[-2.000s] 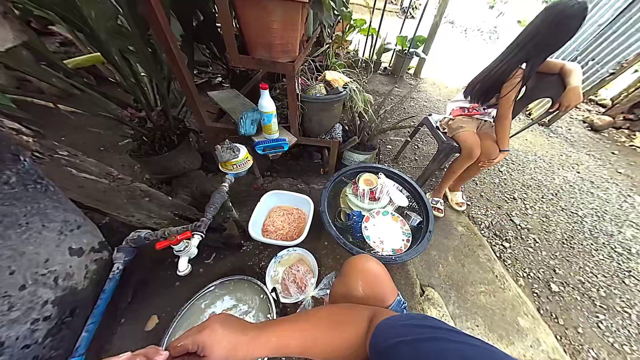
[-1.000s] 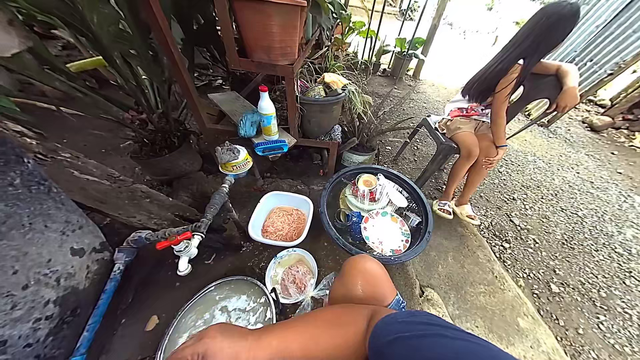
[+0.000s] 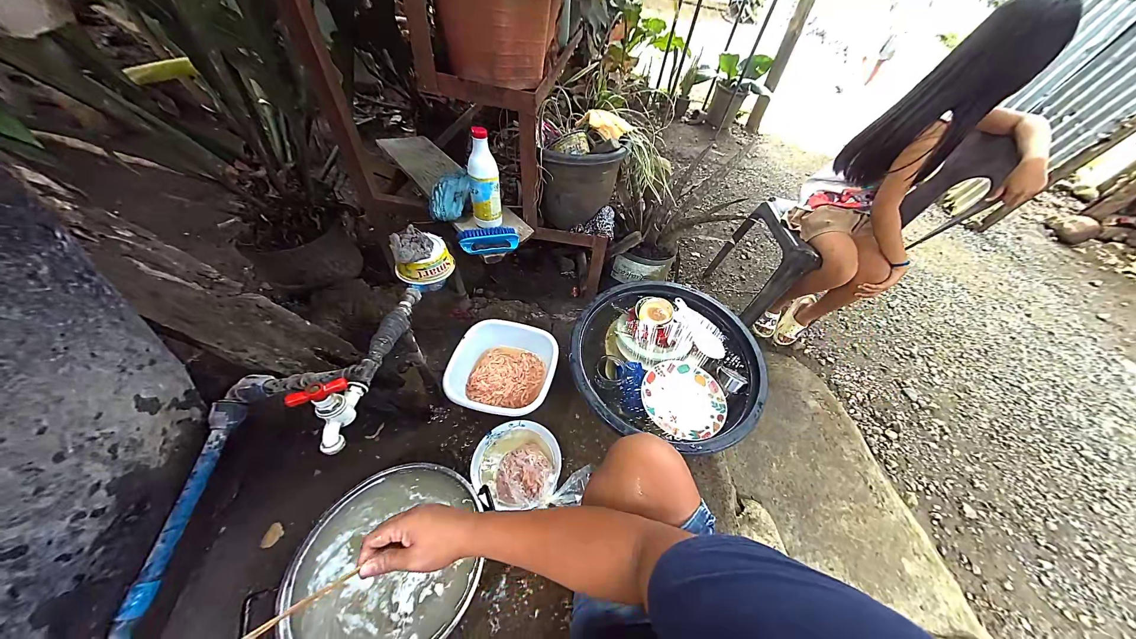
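Observation:
My right hand (image 3: 417,540) pinches one end of a thin wooden stick (image 3: 306,605) above a round metal pot (image 3: 390,486) of cloudy, whitish water. The stick slants down to the bottom edge of the view. My left hand is out of view. Just beyond the pot, a small white bowl (image 3: 481,454) holds pinkish minced food in a clear plastic bag. Behind it sits a white square basin (image 3: 550,359) with more pinkish shredded food (image 3: 506,376). To their right stands a black round tub (image 3: 581,355) with a floral plate (image 3: 683,399), cups and other dishes.
A white faucet (image 3: 335,417) with a red handle and a blue pipe (image 3: 182,524) stand at left. A white bottle (image 3: 484,182) and blue brush (image 3: 488,240) rest on a low wooden shelf. A person (image 3: 887,195) sits on a dark chair (image 3: 790,257) at upper right, beside gravel.
My right hand has moved up over the pot, and the stick now shows in its fingers. Part of my left hand, at the bottom edge two seconds ago, has left the view.

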